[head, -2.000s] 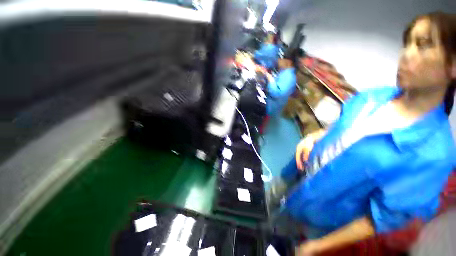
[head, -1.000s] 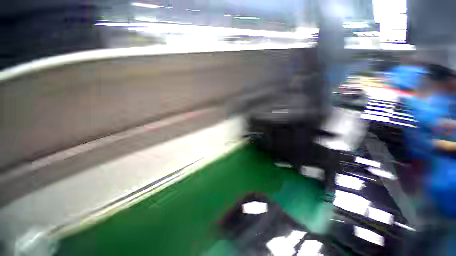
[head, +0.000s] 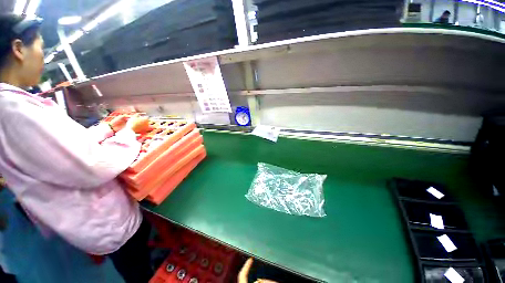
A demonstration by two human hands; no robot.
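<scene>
A crinkled clear plastic bag (head: pixel 288 190) with pale contents lies flat on the green bench mat (head: pixel 232 221). A red-orange foam tray (head: pixel 202 264) with round units in its pockets is at the bottom, below the bench's front edge, partly cut off. A small part of a hand, a few fingers only, shows at the bottom edge just right of this tray. I cannot tell whether it is my left or right hand, or whether it holds anything. The rest is outside the picture.
A person in a pink smock (head: pixel 72 160) stands left, hands over stacked orange foam trays (head: pixel 166 166). A black component tray (head: pixel 422 237) with white-labelled modules lies right. A blue clock (head: pixel 242 116), a posted chart (head: pixel 207 85) and a small clear bag (head: pixel 266 132) are at the back.
The view has swung left, away from the blue-smocked people. The pink-smocked person, orange trays, crinkled bag and part of a hand now show. The labelled black modules are now at the right.
</scene>
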